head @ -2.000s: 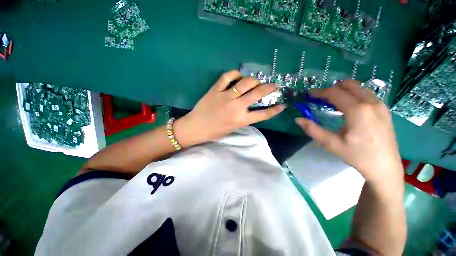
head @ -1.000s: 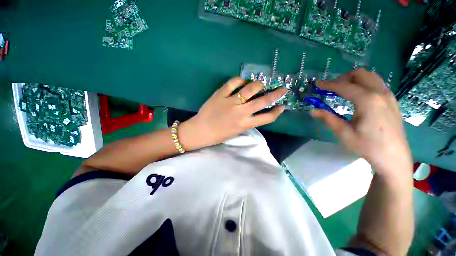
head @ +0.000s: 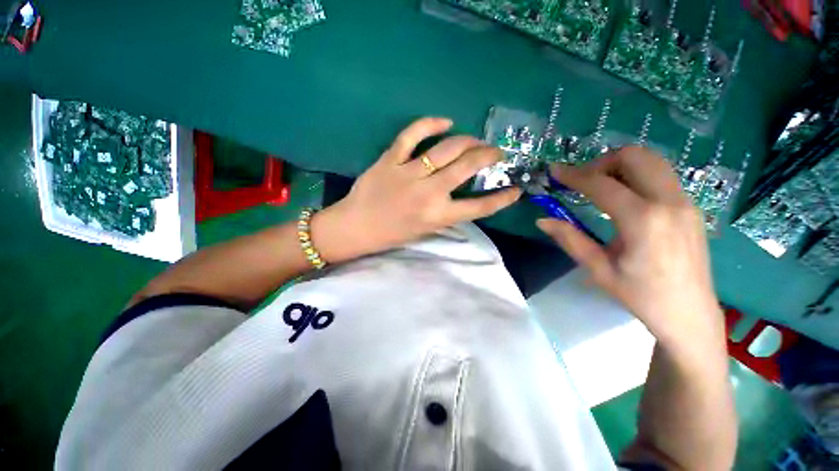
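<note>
A clear holder point(head: 501, 120) with a row of green circuit boards point(head: 572, 147) lies on the green mat in front of me. Thin pin strips point(head: 555, 112) stand up from the boards. My right hand point(head: 635, 216) holds small blue-handled cutters point(head: 558, 208), their jaws at the near edge of the leftmost boards. My left hand point(head: 428, 184) rests at the holder's left end, fingers spread, fingertips at the first board beside the cutter jaws. Whether it grips the board is hidden. The near right part of the holder is behind my right hand.
Filled holders point(head: 667, 69) lie at the back. A pile of boards point(head: 796, 184) is at the right edge. Several loose boards point(head: 276, 23) lie at the back left. A white bin of boards point(head: 184, 198) and a red stool point(head: 241, 198) are at the left, beside the bench.
The view has shifted, so the bench things sit further right. The cutters have moved left along the holder, close to my left fingertips. My left hand has stayed at the holder's left end.
</note>
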